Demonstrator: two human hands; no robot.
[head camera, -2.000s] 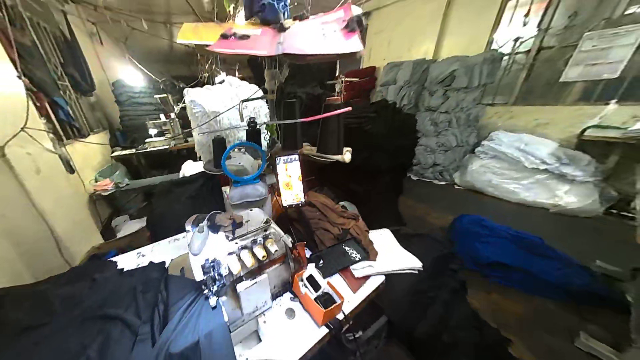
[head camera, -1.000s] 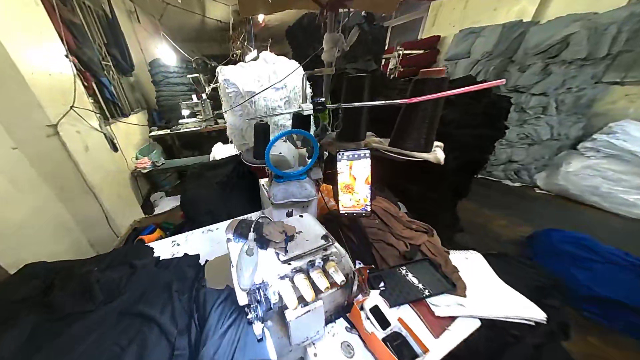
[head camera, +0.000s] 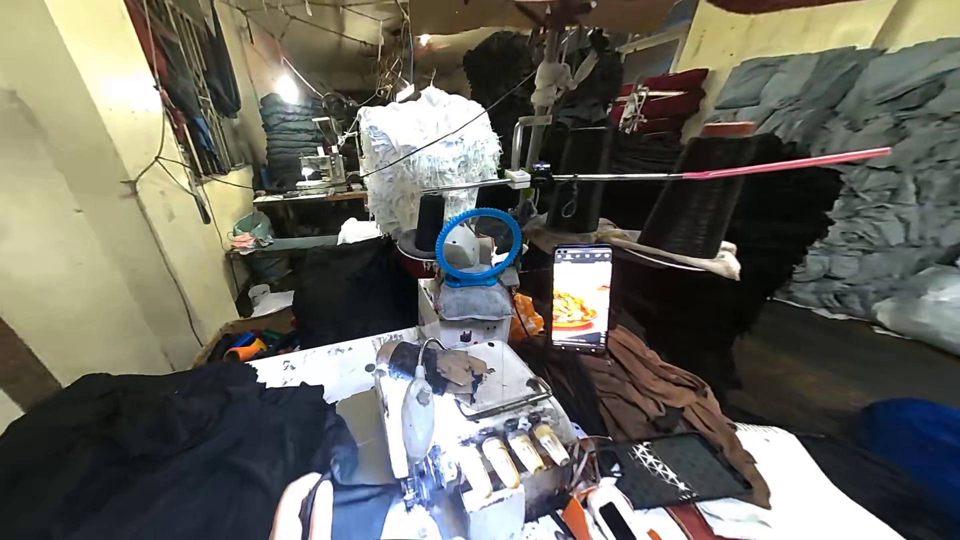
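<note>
At the bottom edge of the head view, part of a hand, apparently my left hand (head camera: 301, 510), shows as pale fingers beside dark cloth (head camera: 172, 442); its grip is unclear. My right hand is out of view. Right of the fingers stands an overlock sewing machine (head camera: 480, 390) with several pale tension knobs and a lit gooseneck lamp (head camera: 418, 412). Blue-grey cloth (head camera: 364, 510) lies by its needle area. Behind the machine are a blue-rimmed round mirror (head camera: 478, 281) and an upright phone (head camera: 581, 300) with a lit screen.
Brown cloth (head camera: 660, 382), a dark phone case or pouch (head camera: 675, 469) and an orange-and-white box (head camera: 611, 514) lie right of the machine. Black thread cones (head camera: 694, 195) and a rod with a pink end (head camera: 787, 161) stand above. Stacked grey cloth (head camera: 870, 172) lines the right side.
The view has swung and moved closer to the machine. Pale fingers now show at the bottom edge, where the earlier frames show none.
</note>
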